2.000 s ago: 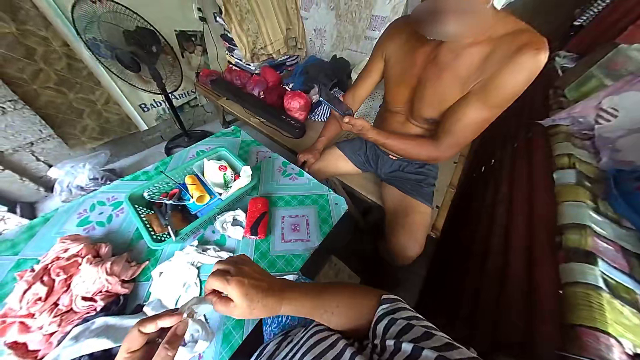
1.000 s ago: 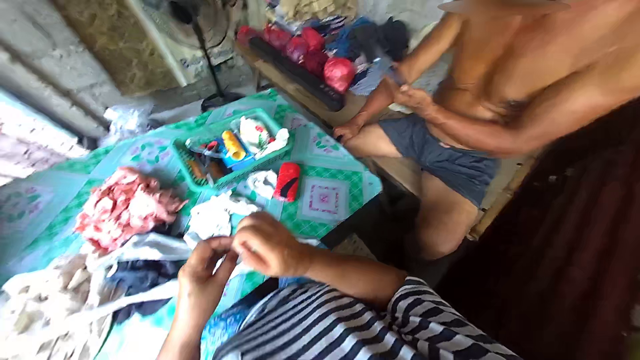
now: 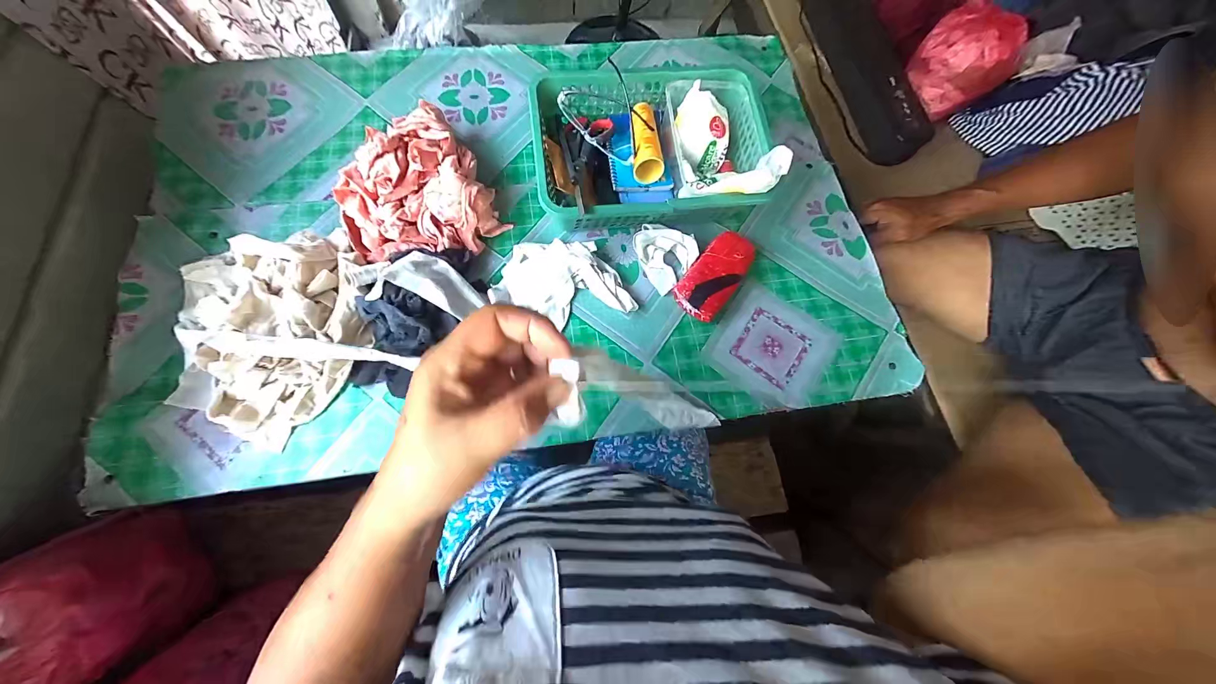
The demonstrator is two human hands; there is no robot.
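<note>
My left hand (image 3: pixel 484 385) is raised over the table's near edge, thumb and fingers closed on a small piece of white cloth (image 3: pixel 568 389). A faint, blurred pale streak runs from it toward the right. My right hand is not in view; a blurred forearm (image 3: pixel 1054 598) shows at the lower right. Beyond my left hand lie white cloth scraps (image 3: pixel 551 280), a small white loop of cloth (image 3: pixel 665 256) and a red package (image 3: pixel 715 275). To its left are a cream cloth pile (image 3: pixel 275 332), dark cloth (image 3: pixel 404 318) and a heap of pink cloth (image 3: pixel 413 190).
A green plastic basket (image 3: pixel 655 214) holds a yellow spool (image 3: pixel 647 142), a blue item, tools and a white plastic bag (image 3: pixel 703 133). At the right a person in dark shorts (image 3: pixel 1073 351) sits beside the table. Red bags (image 3: pixel 104 589) are at lower left.
My hands were together at the cloth; now they are apart, my right hand out of the frame. The view has turned down over the table.
</note>
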